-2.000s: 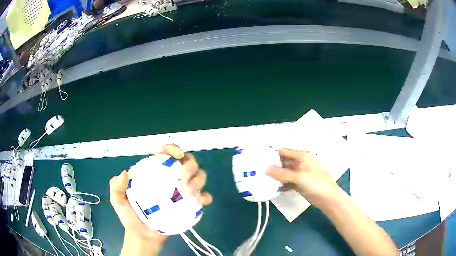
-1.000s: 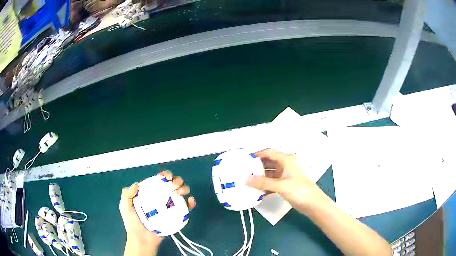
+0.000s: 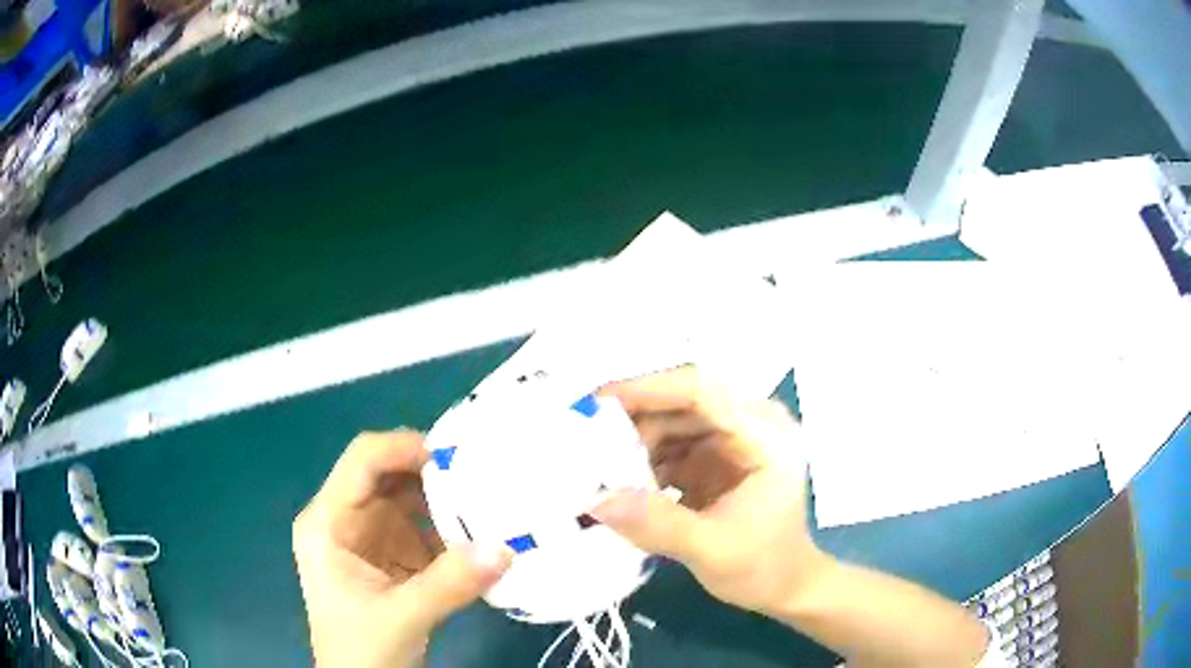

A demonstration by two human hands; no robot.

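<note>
My left hand (image 3: 392,535) and my right hand (image 3: 718,489) hold a wide bunch of white units (image 3: 542,489) between them at the centre, just above the green bench. The bunch has blue marks and a dark mark near my right thumb. Several white cords (image 3: 594,639) hang from its lower side. Whether it is one piece or two bunches pressed together, I cannot tell. My fingers behind it are partly hidden.
Waiting units (image 3: 111,587) lie at the left bench edge. Single units (image 3: 82,350) lie on the green belt behind the pale rail (image 3: 379,352). A tilted paper (image 3: 653,294) and larger sheets (image 3: 940,392) lie right. An open carton (image 3: 1097,587) with packed units is at lower right.
The two separate round bunches, one in each hand, are now together between both hands. My view has shifted right, so more of the carton and papers shows.
</note>
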